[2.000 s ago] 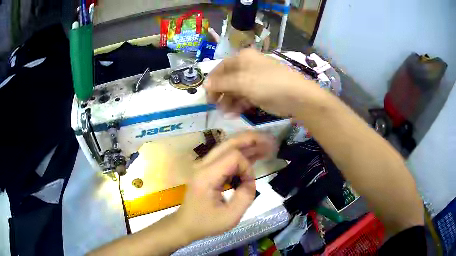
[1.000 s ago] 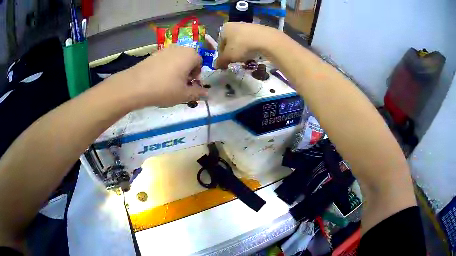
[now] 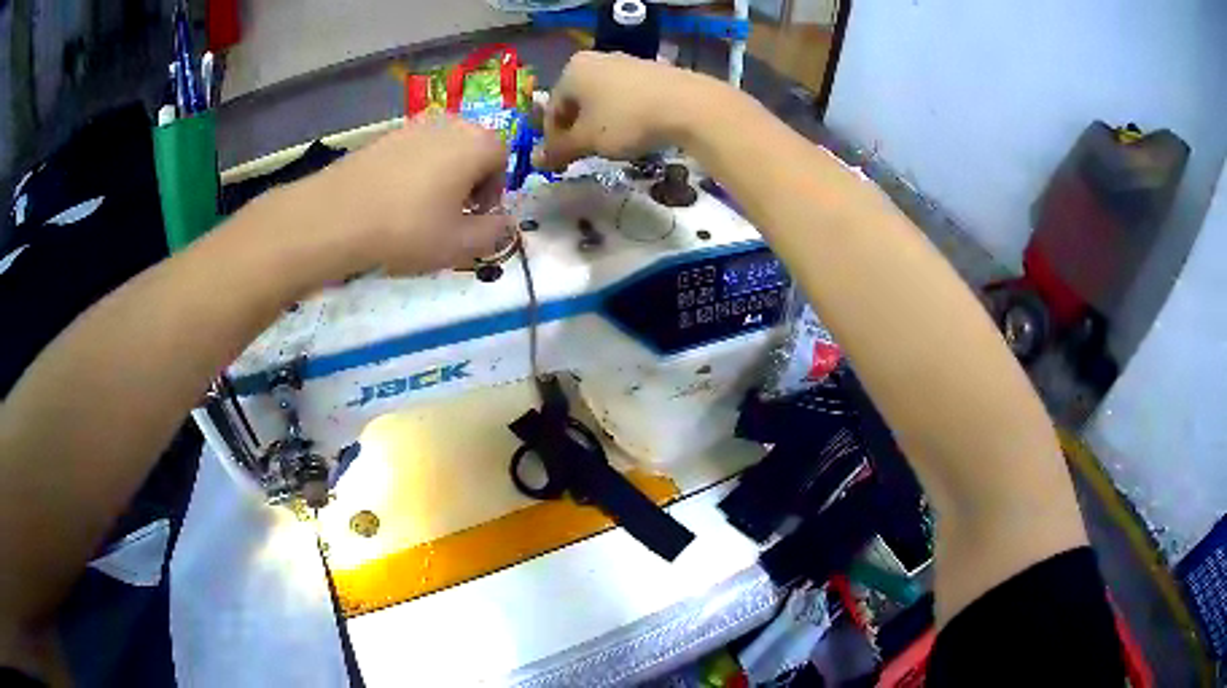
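The white lockstitch machine (image 3: 444, 343) with a blue stripe and "JACK" lettering stands in front of me. My left hand (image 3: 437, 195) is over the top of its head, fingers closed together near the round winder area; whatever is at the fingertips is too small to tell. My right hand (image 3: 606, 110) is raised behind the machine top near the thread cone (image 3: 627, 30), fingers bent and pinched; no thread is clearly visible. Black scissors (image 3: 541, 470) lie under the machine arm with a black strip (image 3: 643, 513) over them.
A pale grey panel (image 3: 249, 591) lies left of the orange strip (image 3: 458, 554). Black cloth is at the far left. A green holder (image 3: 186, 182) with pens stands behind the left end. Small black pieces (image 3: 807, 470) are piled at the right. A colourful bag (image 3: 471, 88) is behind.
My left hand has moved from the front to the machine top. My right hand has moved back and slightly left. The scissors and black strip are now uncovered.
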